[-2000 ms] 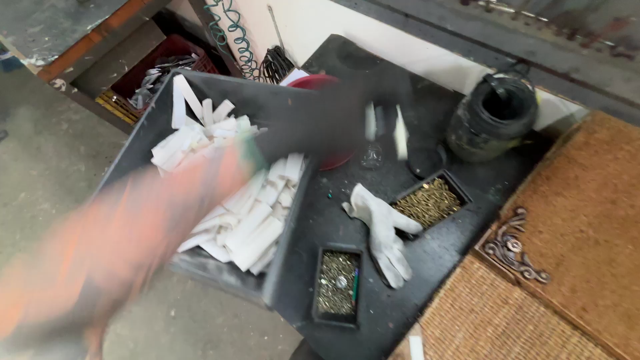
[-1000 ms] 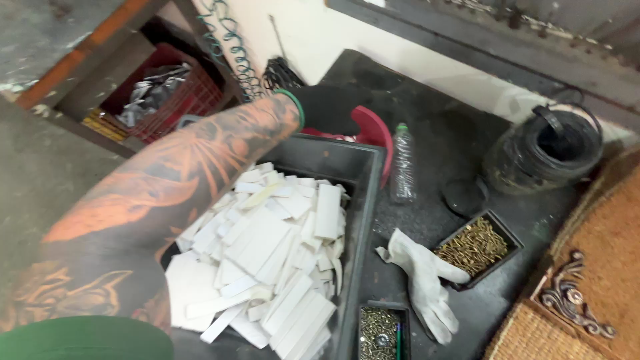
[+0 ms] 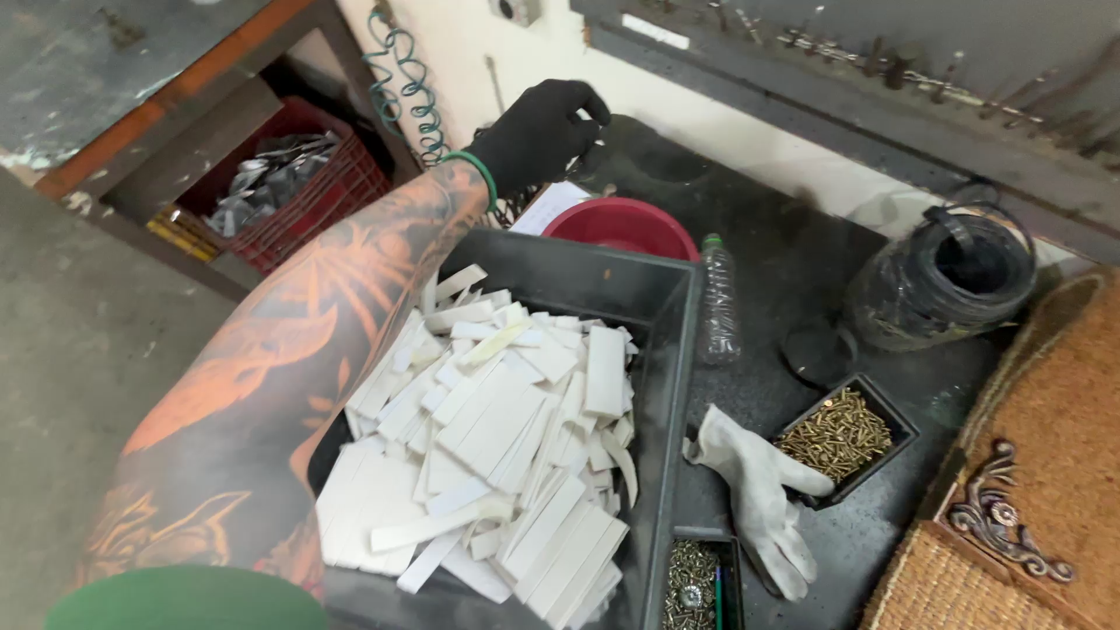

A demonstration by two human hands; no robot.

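My left hand (image 3: 547, 131), in a black glove with a green cuff edge, is raised beyond the far end of a black plastic bin (image 3: 569, 267), near the wall. Its fingers are bent with a gap between them, and no held thing shows. White flat strips (image 3: 490, 420) lie heaped in the bin, some of them curled. Behind the bin, partly hidden by its rim, is a red plastic bowl (image 3: 626, 223). A clear plastic bottle with a green cap (image 3: 720, 302) lies right of the bowl. My right hand is out of view.
A white glove (image 3: 757, 490) touches a tray of brass-coloured screws (image 3: 840, 433). Another small tray (image 3: 691, 577) holds small metal fasteners. A dark container (image 3: 941, 271) stands by the wall; woven panels (image 3: 971, 577) are at right. A red crate (image 3: 306, 210) sits under the left bench.
The red bowl stood steeply tilted by my left hand one second ago; now it lies flatter behind the bin. My left hand has moved away from it, up towards the wall.
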